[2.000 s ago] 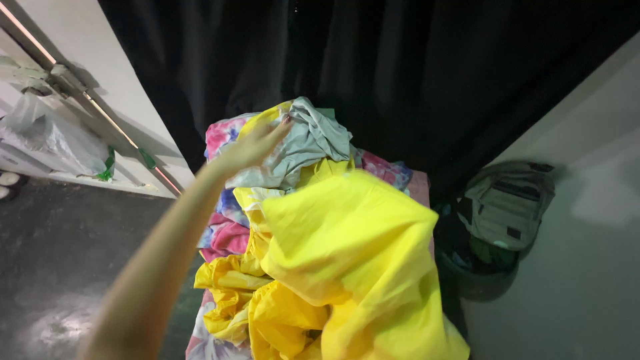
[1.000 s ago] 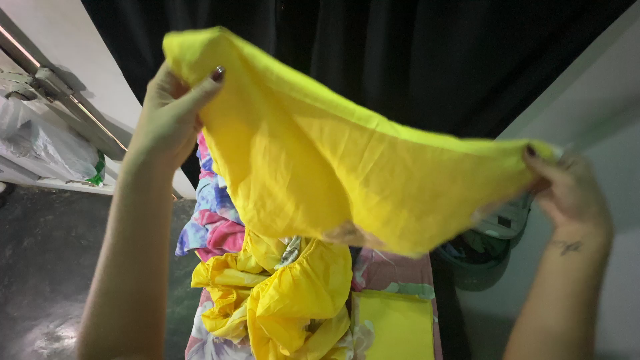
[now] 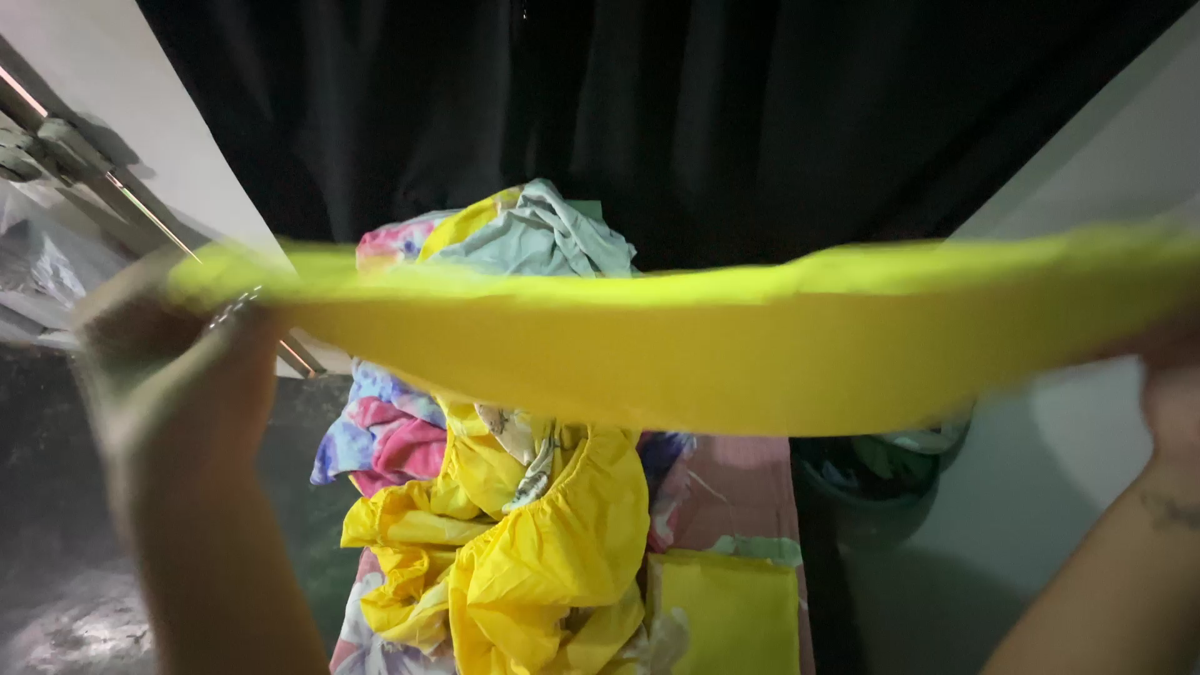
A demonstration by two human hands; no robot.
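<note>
A yellow cloth (image 3: 656,347) is stretched across the view between my two hands, blurred by motion. My left hand (image 3: 178,366) grips its left end; a beaded or chain-like band shows near the fingers. My right hand (image 3: 1172,375) holds the other end at the right edge, partly out of frame. Below and behind the cloth lies a heap of fabric: a crumpled yellow piece with a gathered edge (image 3: 553,553), a pale grey-green cloth (image 3: 544,234) and a pink and blue patterned cloth (image 3: 398,431). A flat yellow rectangle (image 3: 727,609) lies to the right of the crumpled piece.
The heap rests on a narrow pink surface (image 3: 750,487). Behind it hangs a black curtain (image 3: 656,122). A dark round container (image 3: 872,473) with things in it stands at the right by a pale wall (image 3: 1050,469). At the left is a clear plastic bag (image 3: 47,253).
Two seconds ago one hand touched the pale cloth on the heap. The yellow cloth then rose between both hands, and it now spans wider and flatter, with its lower part no longer hanging as far.
</note>
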